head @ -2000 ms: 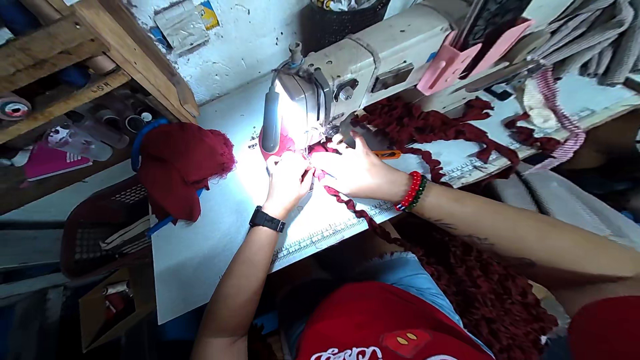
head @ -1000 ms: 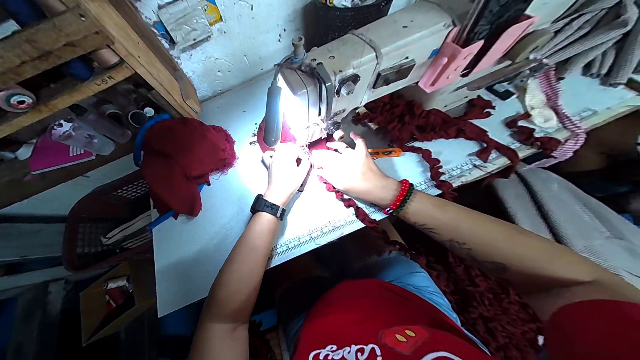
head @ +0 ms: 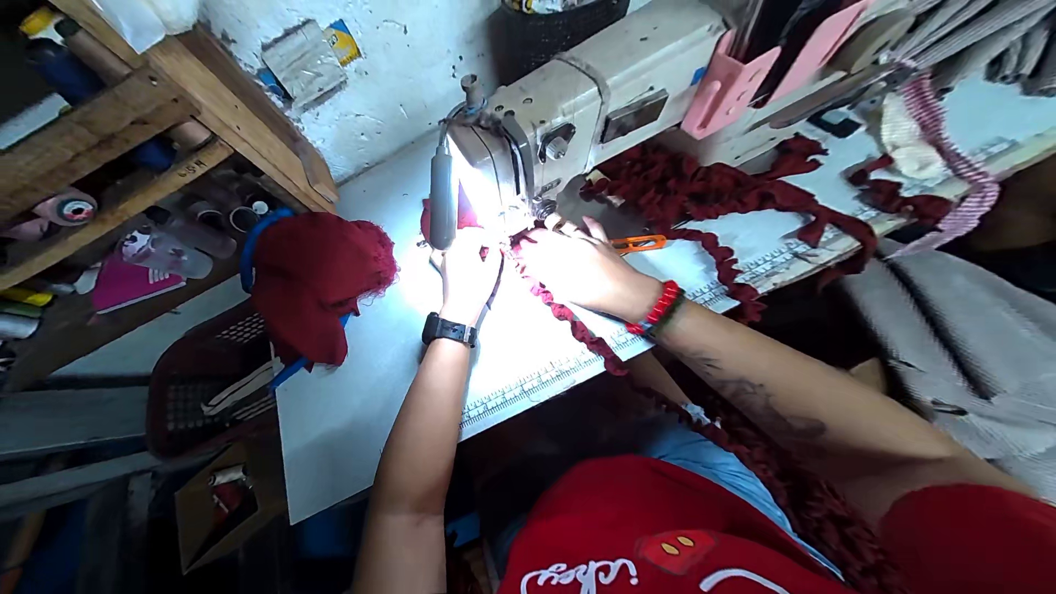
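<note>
Under the lit head of a sewing machine (head: pixel 528 157), my left hand (head: pixel 468 276) and my right hand (head: pixel 577 264) work close together at the needle area. The fingers of both are on dark red fabric, and a ruffled red strip (head: pixel 582 330) runs from there beneath my right hand and over the front edge toward my lap. Glare hides the needle, the presser foot and the exact fingertip grip. Beside my right hand lies an orange-handled tool (head: pixel 639 243), partly covered. A grey work lamp (head: pixel 444 198) hangs just above my left hand.
Red cloth (head: pixel 305 280) bunches over a blue-rimmed thing at the table's left edge. More red ruffles (head: pixel 709 190) lie behind my right hand. A wooden shelf (head: pixel 107 115) with thread spools stands at the left; a pink holder (head: pixel 730 87) is on the machine. A printed ruler (head: pixel 528 384) lines the front edge.
</note>
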